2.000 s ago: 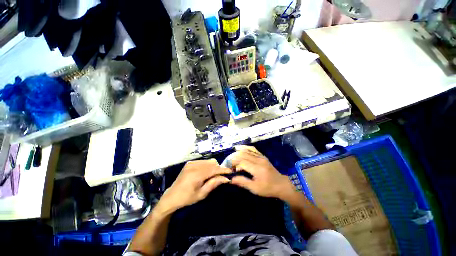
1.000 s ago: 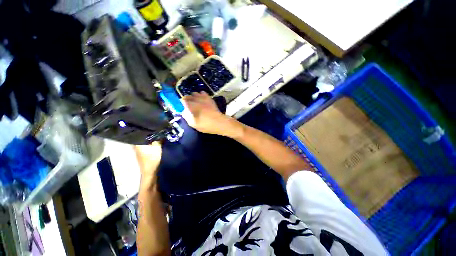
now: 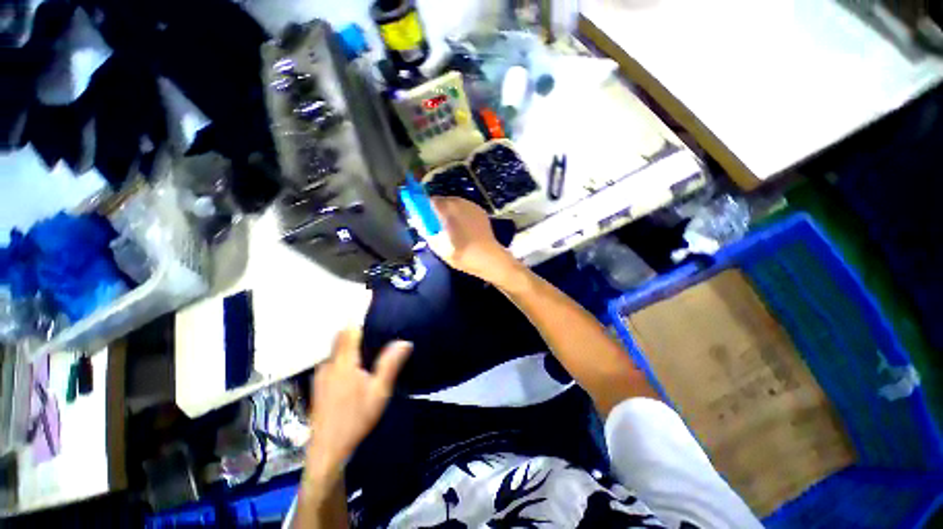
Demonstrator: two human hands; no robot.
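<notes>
The dark garment [image 3: 445, 331] lies under the front of the button-sewing machine [image 3: 336, 155] and drapes over my lap, with a white patch showing. The button clamp [image 3: 401, 274] touches the cloth. My left hand [image 3: 352, 398] is open over the cloth's left side, fingers apart, below the machine. My right hand [image 3: 462, 232] is at the right of the machine head, beside the blue strip [image 3: 421, 209] and in front of the button tray [image 3: 481, 178]; its fingertips are blurred and partly hidden. The tray holds dark buttons.
A control box [image 3: 439, 116] with a red display and a black bottle [image 3: 401, 33] stand behind the tray. Dark snips [image 3: 557, 177] lie to its right. A white basket [image 3: 129, 310] and dark flat rectangle [image 3: 239, 338] are left. A blue crate [image 3: 827, 351] holding cardboard is lower right.
Over two seconds, my hands have parted from the cloth before the machine. Since one second ago, my left hand has come back from beside the machine head towards me; my right stays near the tray.
</notes>
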